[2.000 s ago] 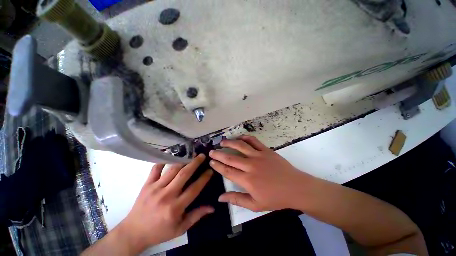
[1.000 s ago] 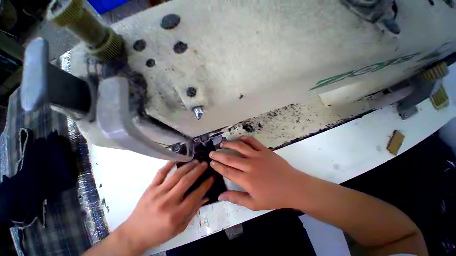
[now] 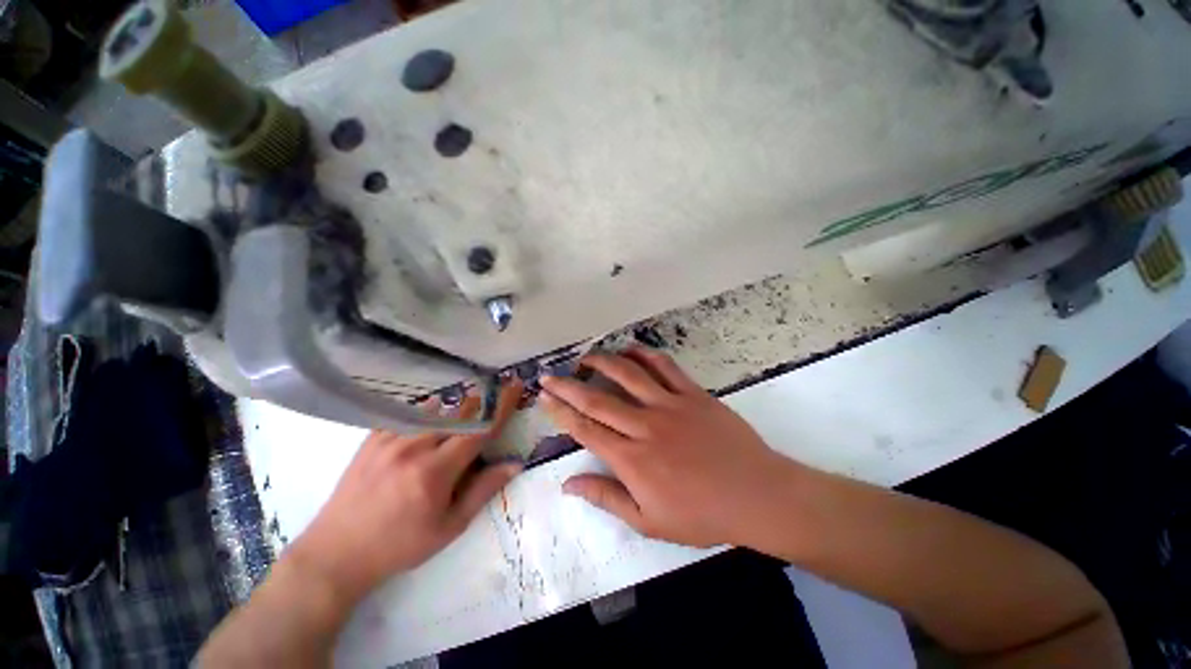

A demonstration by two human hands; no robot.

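The cream sewing machine head (image 3: 679,170) spans the view. My left hand (image 3: 405,490) lies palm down left of the needle area, its fingertips partly behind the grey curved arm (image 3: 281,333). My right hand (image 3: 666,444) lies palm down on the right, fingers slightly apart, fingertips at the small metal parts by the needle. The two hands' fingertips nearly meet. Only small dark patches show between and under the fingers; whether they are fabric or a gap at the bed edge cannot be told. The needle tip is hidden.
A dark fabric heap (image 3: 111,451) lies on plaid cloth (image 3: 157,595) at the left. A tan block (image 3: 1040,379) sits on the white tabletop (image 3: 901,405) at right. The speckled machine bed (image 3: 784,327) runs right of the needle. A blue item shows at the top left.
The dark strip between my hands has passed out of sight, baring the white tabletop. My left hand has shifted slightly left, its fingers nearer the needle. My right hand has barely moved.
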